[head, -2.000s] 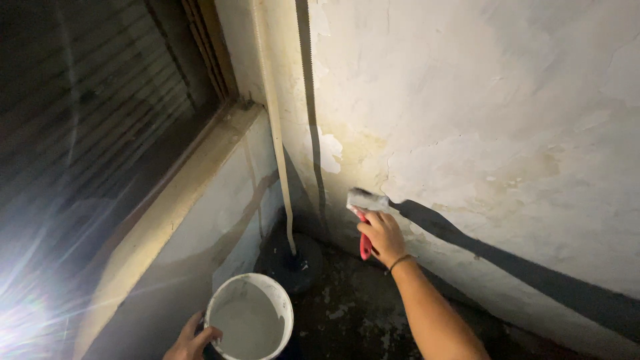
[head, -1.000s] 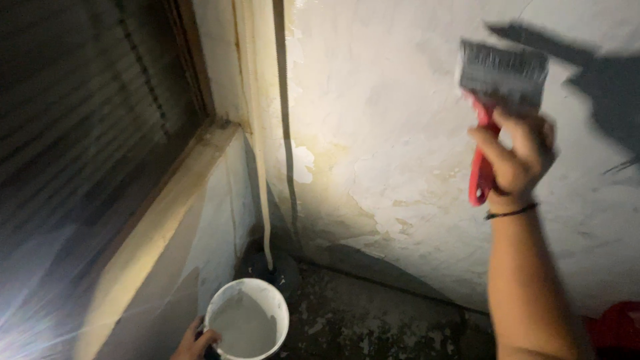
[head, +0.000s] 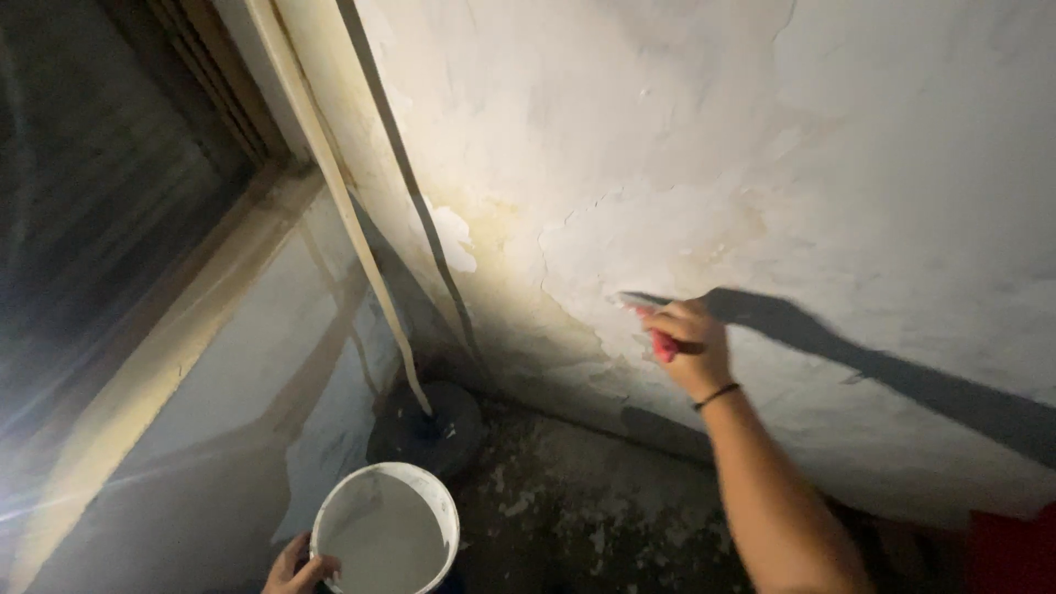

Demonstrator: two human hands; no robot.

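My right hand (head: 693,342) grips the red handle of a paintbrush (head: 660,340), whose bristles lie against or very close to the pale, patchy wall (head: 660,165); the view is slightly blurred there. A dark band circles the right wrist. At the lower left, my left hand (head: 301,568) holds the rim of a white plastic bucket (head: 452,516) with a greyish-white liquid (head: 384,532) in it. Fingers of that hand curl over the rim, and the rest of it is partly cut off by the frame.
A cream pipe (head: 359,231) runs down the corner to a dark round object (head: 462,425) on the stained floor (head: 569,503). Left are a window ledge (head: 190,330) and dark window (head: 91,181). Something red (head: 1011,549) shows at the lower right edge.
My right hand with the paintbrush has come down from higher and farther right, and the brush has turned from broad side to edge-on. My left hand still holds the bucket.
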